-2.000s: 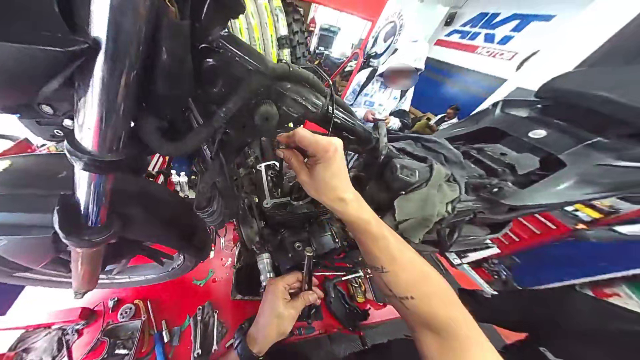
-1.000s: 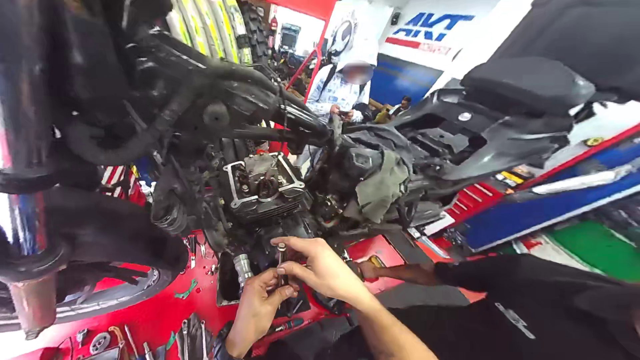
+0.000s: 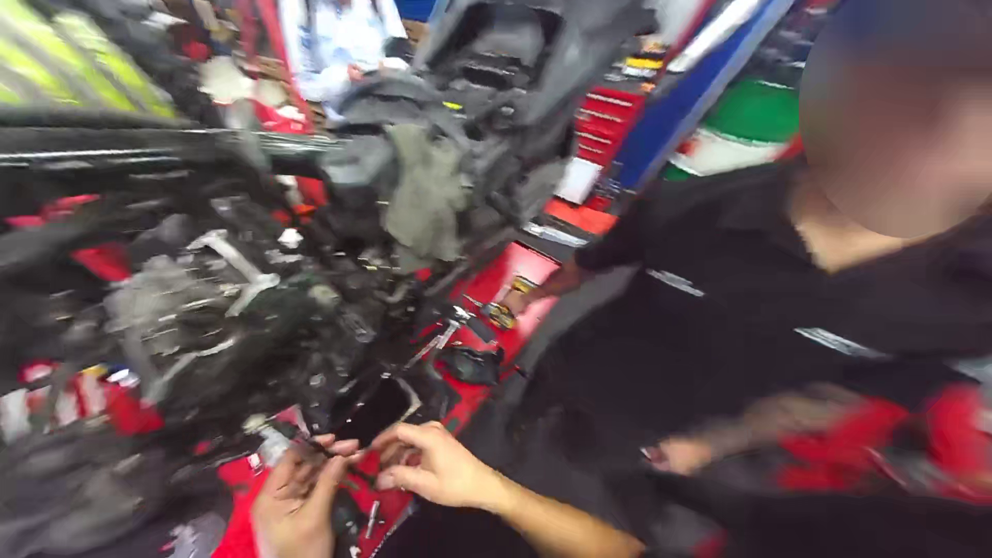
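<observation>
Blur softens the whole view. My left hand (image 3: 298, 492) is at the lower centre with its fingers curled around a small dark thing, too blurred to name. Close to its right, my right hand (image 3: 426, 465) has bent fingers near the same small thing; whether it touches it cannot be told. A silvery cylindrical metal part (image 3: 269, 440) shows just left of my left fingertips. Up and to the left lies the opened motorcycle engine (image 3: 170, 306), with a light metal gasket or bracket-like piece (image 3: 242, 267) on its top.
A co-worker in a dark shirt (image 3: 659, 349) stands close on the right, one hand (image 3: 535, 291) on the red bench (image 3: 504, 271). Tools (image 3: 449, 333) lie on that bench. A grey-green cloth (image 3: 422, 194) hangs on the motorcycle. A red tool chest (image 3: 604, 124) stands behind.
The view has swung right, bringing the co-worker's upper body in. My right hand was at the engine two seconds ago, then came down beside my left hand. Both hands held a slender metal piece one second ago.
</observation>
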